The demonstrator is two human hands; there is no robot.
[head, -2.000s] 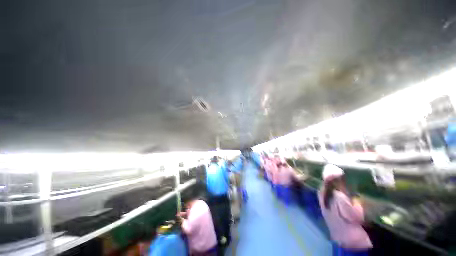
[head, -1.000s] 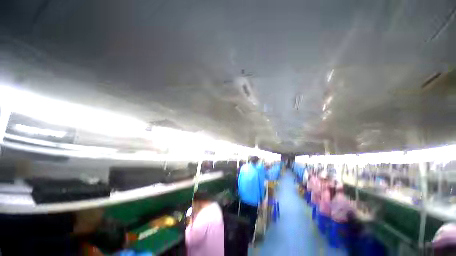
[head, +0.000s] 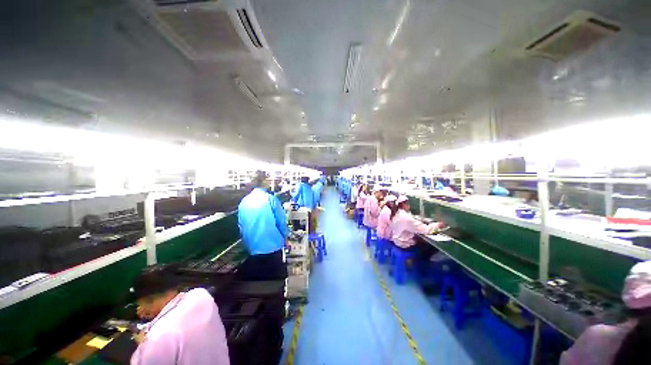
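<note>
Neither of my hands is in the picture. Nearest in front of me on the left, stacked black carrier trays stand beside a person in pink who bends over the green-topped left bench. Yellow and brown pieces lie on that bench. On the right bench, small dark parts lie on a grey surface, next to a person in a pink cap at the right edge.
A blue aisle with yellow-black tape runs ahead. A person in blue stands left by a grey cart. People in pink sit along the right bench, with blue stools. White shelf racks line both sides.
The view is now sharper and the aisle lies nearer the middle. The standing person in blue appears farther left, and the black trays beside the person in pink show clearly.
</note>
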